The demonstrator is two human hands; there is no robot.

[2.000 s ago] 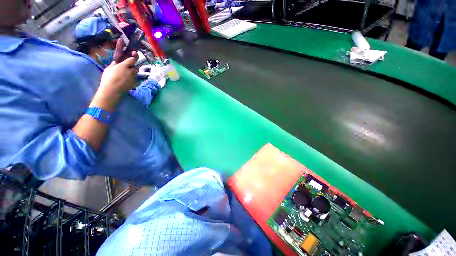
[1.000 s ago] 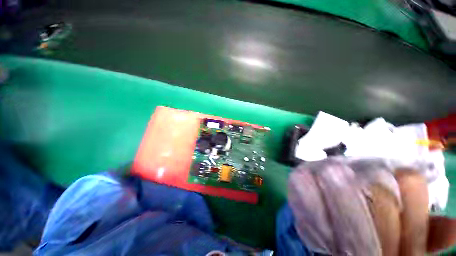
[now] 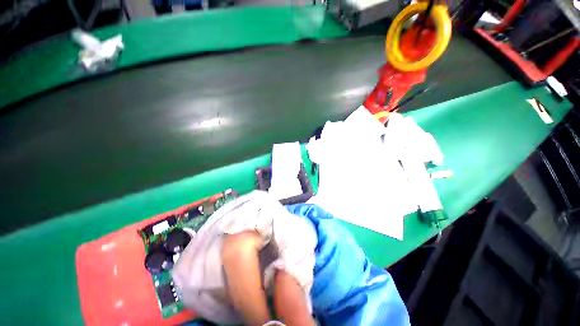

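A green circuit board point(image 3: 166, 294) lies on a red-orange pad point(image 3: 105, 280) at the lower left, with round black capacitors on it. My right hand point(image 3: 245, 261), in a whitish glove with bare fingertips, is over the board's right part and hides much of it. Its fingers are bent down towards the picture's lower edge, and the frame does not show whether they hold anything. The blue sleeve runs to the lower right. My left hand cannot be made out.
A small black box point(image 3: 307, 185) holds upright white slips point(image 3: 286, 167). White papers and cloths point(image 3: 362, 172) lie right of it. Beyond stands a red holder point(image 3: 395, 83) with a yellow ring point(image 3: 392, 43). The dark conveyor point(image 3: 191, 108) runs behind. A black tray point(image 3: 509, 274) is at lower right.
The view has swung right, so the board and pad sit further left. My right hand has moved from in front of the papers to over the board. The red holder and black tray now show.
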